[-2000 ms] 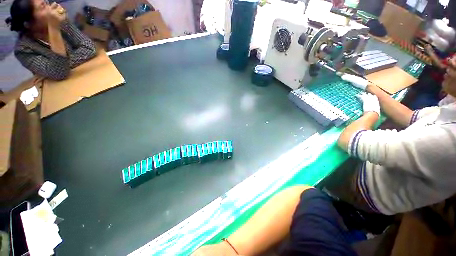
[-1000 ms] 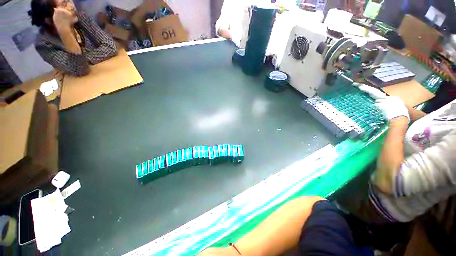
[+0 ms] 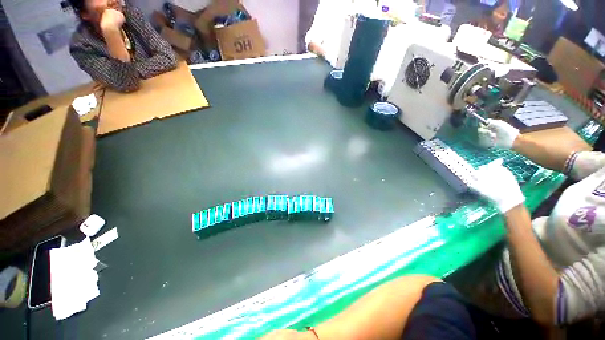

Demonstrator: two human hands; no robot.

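A curved row of teal blocks with pale stripes (image 3: pixel 262 209) stands side by side on the dark green bench top (image 3: pixel 199 159). No hand touches it. My bare right forearm crosses the bottom edge near the bench's green edge, with a thin red band at the wrist. Only a sliver of my right hand (image 3: pixel 285 335) shows past the band; its fingers are cut off by the bottom edge. My left hand is out of the picture.
A gloved worker's hand (image 3: pixel 499 186) is at a grey ribbed bar (image 3: pixel 446 163) beside the white machine (image 3: pixel 418 86). Dark green rolls (image 3: pixel 383 114) stand behind. A phone (image 3: pixel 45 272), paper slips (image 3: pixel 74 279), stacked cardboard (image 3: pixel 43 159) and a seated person are at left.
The view has shifted, so the bench items sit farther right in the picture. The worker's gloved hands have moved apart, one toward the spindle, one to the grey bar. The teal row looks unchanged.
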